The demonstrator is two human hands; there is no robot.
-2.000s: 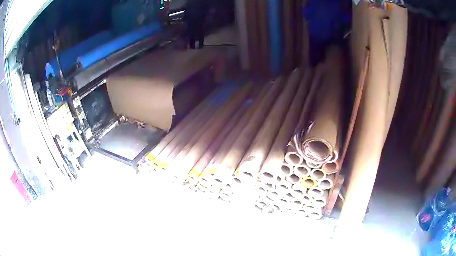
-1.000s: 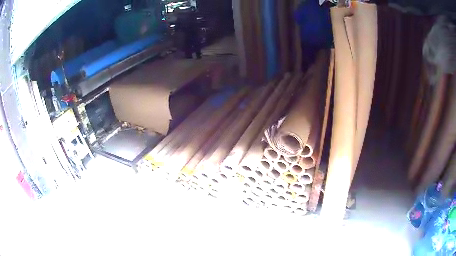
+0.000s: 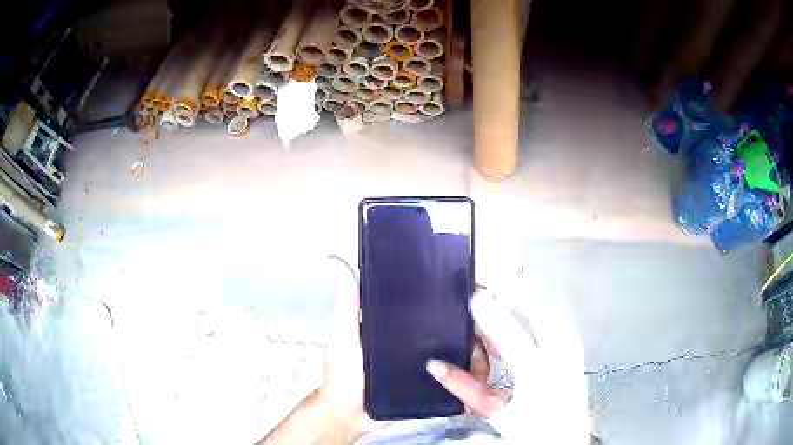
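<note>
A black smartphone (image 3: pixel 417 308) is upright in front of me, its screen dark with a bright reflection at the top. My left hand (image 3: pixel 335 391), bare and washed out by glare, holds it from the left and below; fingertips show at its right edge. My right hand (image 3: pixel 539 374) is at the phone's right side, in what looks like a white glove with a bare fingertip over the lower screen. Glare hides most of its outline.
Stacked paper tube cores (image 3: pixel 378 65) lie ahead, with a white scrap (image 3: pixel 296 109) at their ends. A tall kraft roll (image 3: pixel 496 96) stands beside them. Blue water bottles (image 3: pixel 709 182) with a green item (image 3: pixel 759 162) are on the right. A metal frame (image 3: pixel 43 139) is at left.
The view has tilted down, so the tubes now sit at the top. Both hands and the phone have come into the picture.
</note>
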